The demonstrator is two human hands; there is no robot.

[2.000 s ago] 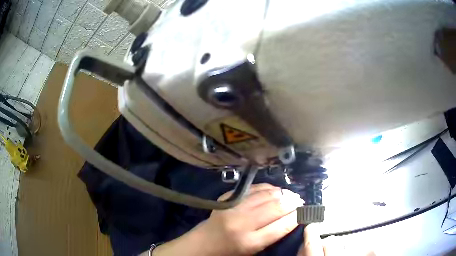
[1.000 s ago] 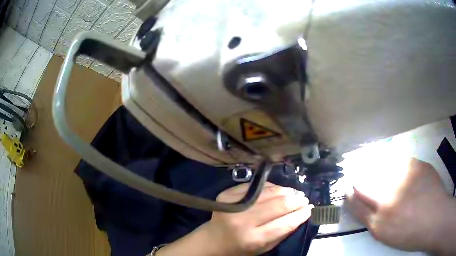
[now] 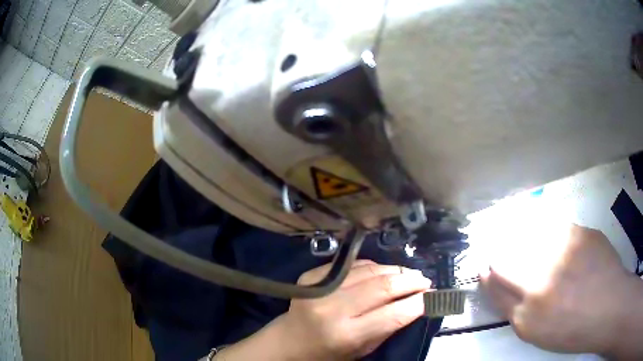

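Dark navy-black cloth (image 3: pixel 204 282) lies under the head of a cream-white sewing machine (image 3: pixel 486 92) and left of it. My bare left hand (image 3: pixel 363 303) rests on the cloth just left of the ribbed knob (image 3: pixel 444 302), fingers together and holding the cloth down; its thumb is hidden. My bare right hand (image 3: pixel 574 296) is right of the needle area, off the cloth, with fingers curled. Glare washes out part of it, and I cannot tell if it holds something. The presser foot and needle are hard to make out among dark metal parts.
A curved metal guard (image 3: pixel 158 236) loops out in front of the machine head. Brown board (image 3: pixel 74 282) extends left. A yellow plug (image 3: pixel 19 217) and cables are at the far left by the white brick-patterned wall (image 3: pixel 113 39). Black strips (image 3: pixel 627 218) lie at the right.
My right hand has moved from beside the cloth, below the knob, out to the right into the glare. My left hand stays on the cloth. The view has shifted slightly.
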